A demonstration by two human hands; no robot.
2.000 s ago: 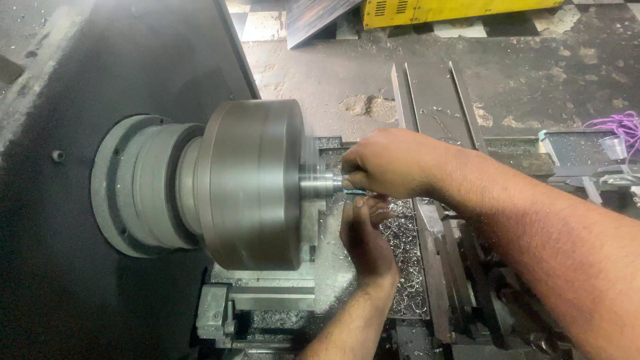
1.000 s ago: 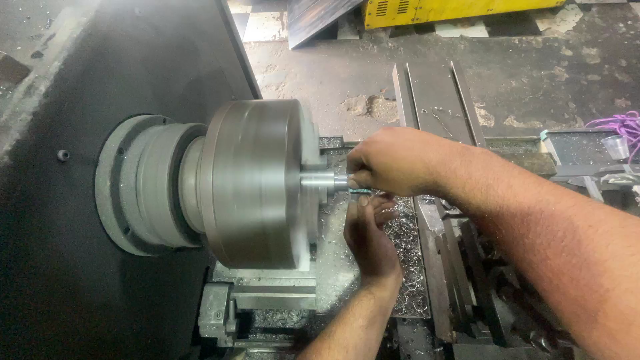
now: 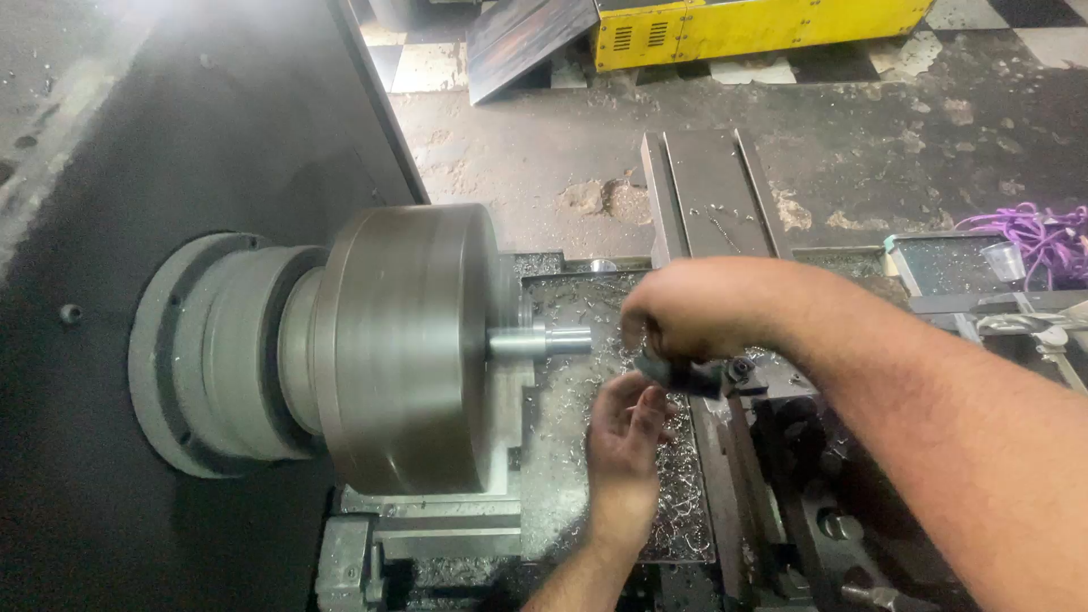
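Note:
A stepped, shiny metal shaft (image 3: 565, 340) sticks out of a large lathe chuck (image 3: 408, 348), whose surface is blurred as if turning. Right of the shaft's free end is my right hand (image 3: 697, 306), fingers curled downward just above a dark tool holder (image 3: 693, 376); whether it grips anything is hidden. My left hand (image 3: 627, 421) is below, partly blurred, palm side up, with thumb and fingers bent close to the holder's underside. No object shows clearly in it. Both hands are apart from the shaft.
Curly metal chips lie on the dark tray (image 3: 680, 527) beneath the hands. A grey block (image 3: 347, 561) sits below the chuck. Dark carriage parts (image 3: 837, 523) are at lower right. A shallow tray (image 3: 952, 263), a plastic cup (image 3: 1003, 261) and purple cord (image 3: 1041, 242) lie at right.
Both hands have moved right, away from the shaft; earlier they were at its end. The end of the shaft and the dark tool holder now show.

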